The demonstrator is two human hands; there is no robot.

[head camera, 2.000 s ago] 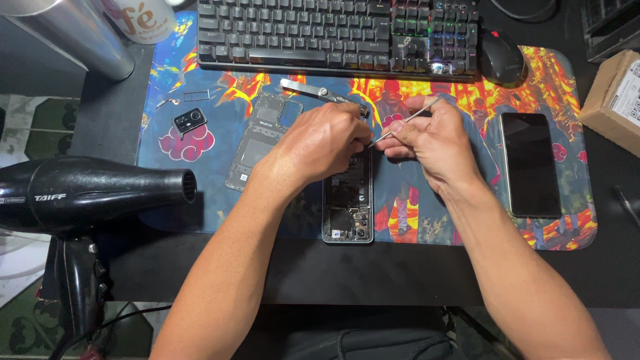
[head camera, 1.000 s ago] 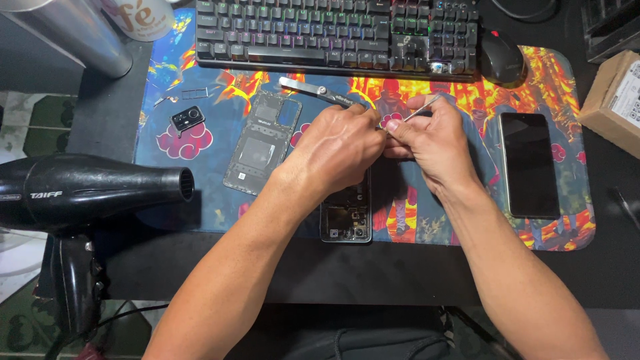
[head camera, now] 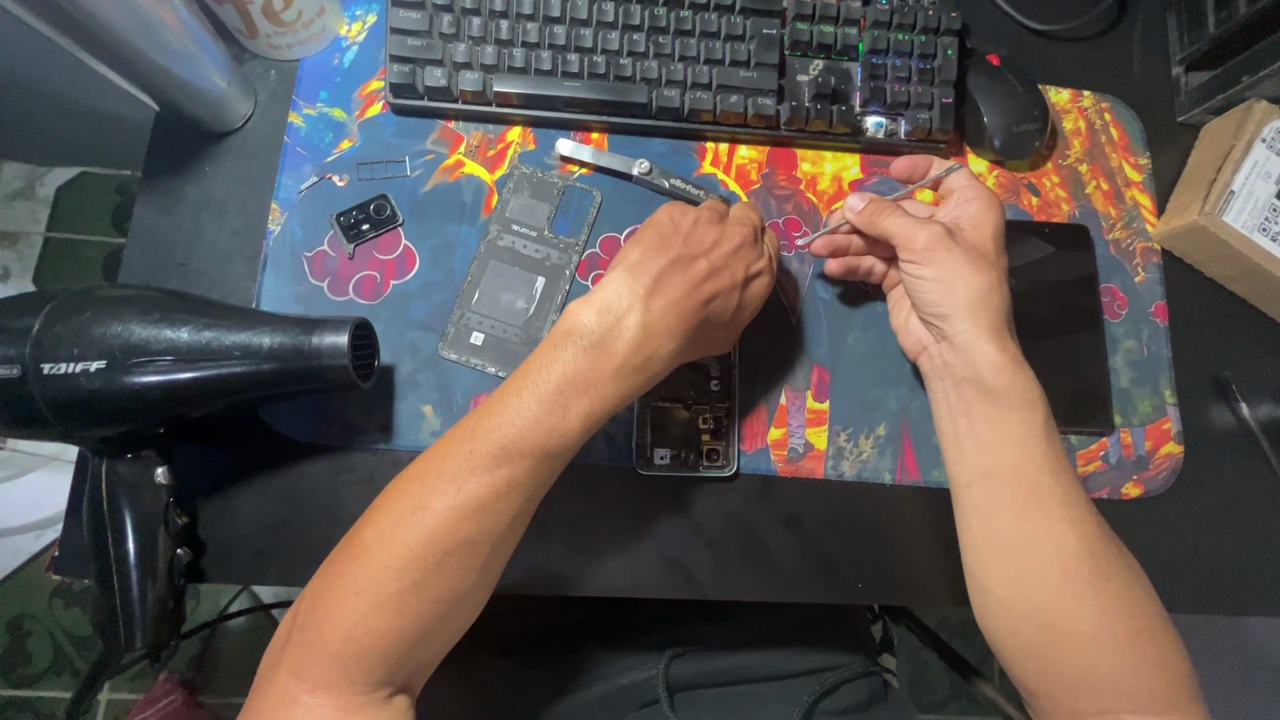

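Note:
An opened smartphone [head camera: 686, 430] lies on the patterned desk mat, its inner parts showing at the lower end. My left hand [head camera: 690, 280] covers its upper part, fingers curled down; whether they hold anything is hidden. In my right hand [head camera: 925, 235], just to the right, a thin metal tool [head camera: 880, 205] is pinched between thumb and fingers, its tip pointing left. The detached phone back cover [head camera: 520, 270] lies left of my left hand. Beyond that hand is a folding metal tool with a black handle [head camera: 645, 168]. A camera lens cover [head camera: 366, 222] and a SIM tray [head camera: 384, 168] lie farther left.
A black hair dryer [head camera: 180, 350] rests at the left, nozzle toward the mat. A keyboard [head camera: 620, 70] and mouse [head camera: 1008, 110] line the far side. A dark-screened phone [head camera: 1062, 325] lies beyond my right forearm, near a cardboard box [head camera: 1215, 200]. A metal cylinder [head camera: 190, 60] stands at upper left.
My right hand has moved slightly away from my left, and the thin tool's tip now shows in the gap between them. Earlier, two seconds ago, more of the opened phone was visible.

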